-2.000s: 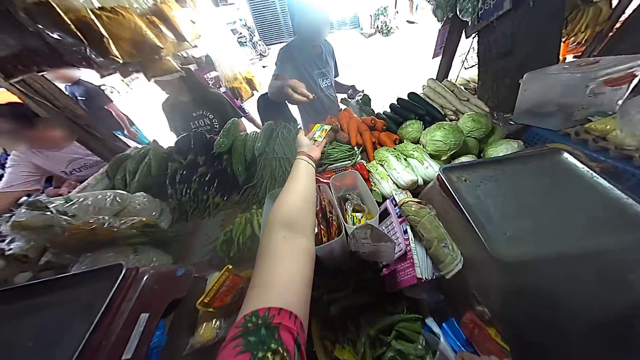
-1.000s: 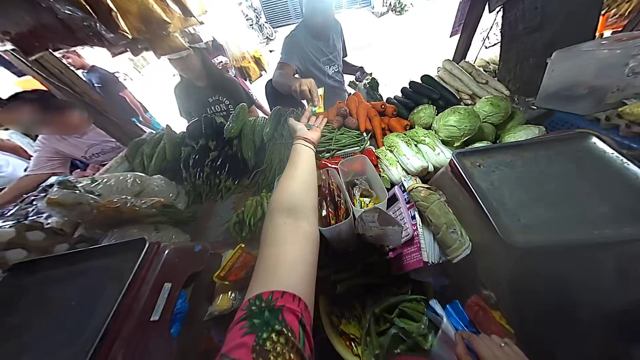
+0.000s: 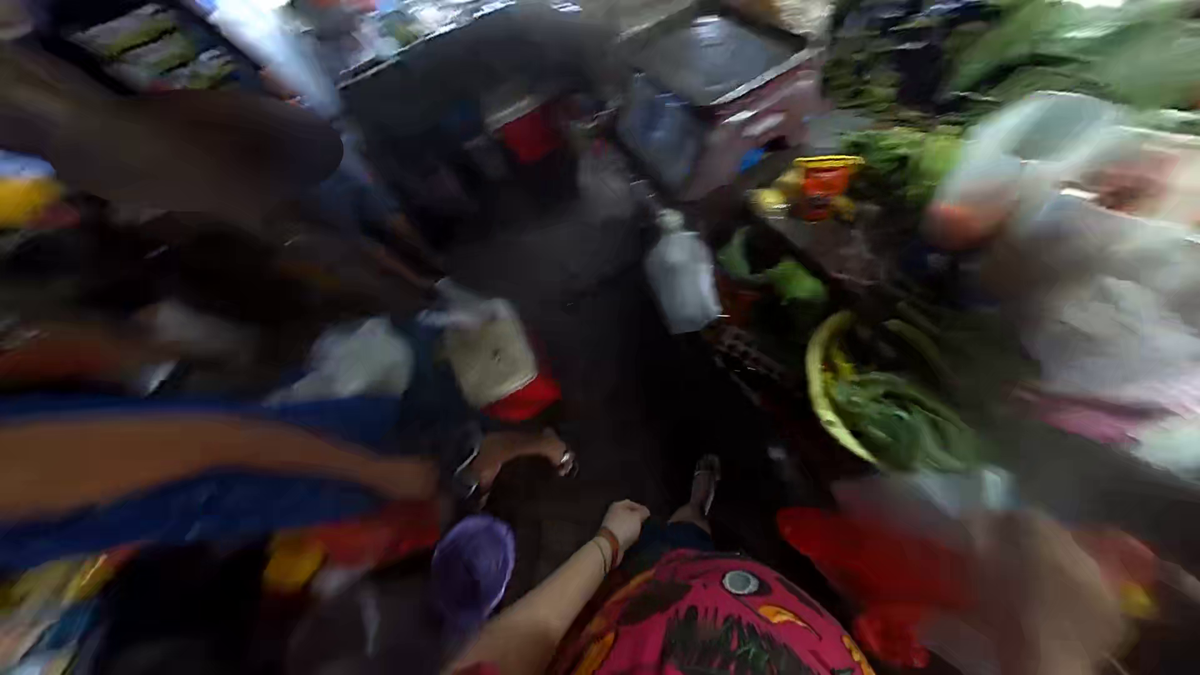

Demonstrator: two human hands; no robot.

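Note:
My left hand point(image 3: 623, 523) is low at the centre, beside the hem of the pink patterned shirt. Its fingers are curled closed, nothing shows in them, and bands circle its wrist. At the lower right my right hand point(image 3: 1059, 586) is badly blurred, next to a red plastic bag point(image 3: 872, 562) and clear plastic; whether it grips either cannot be told. Above these lies a yellow-rimmed basket point(image 3: 825, 403) with green leafy vegetables point(image 3: 900, 412).
Another person's bare arm point(image 3: 216, 455) reaches in from the left, near a purple container point(image 3: 473, 562). A whitish bag or bottle point(image 3: 682, 277) is by the dark floor point(image 3: 600, 319). Blurred plastic bags point(image 3: 1106, 328) and produce line the right, with a red-and-yellow packet point(image 3: 825, 183).
The view has swung down strongly. My left hand, stretched out over the vegetables with its fingers apart one second ago, is now drawn back beside my body and closed.

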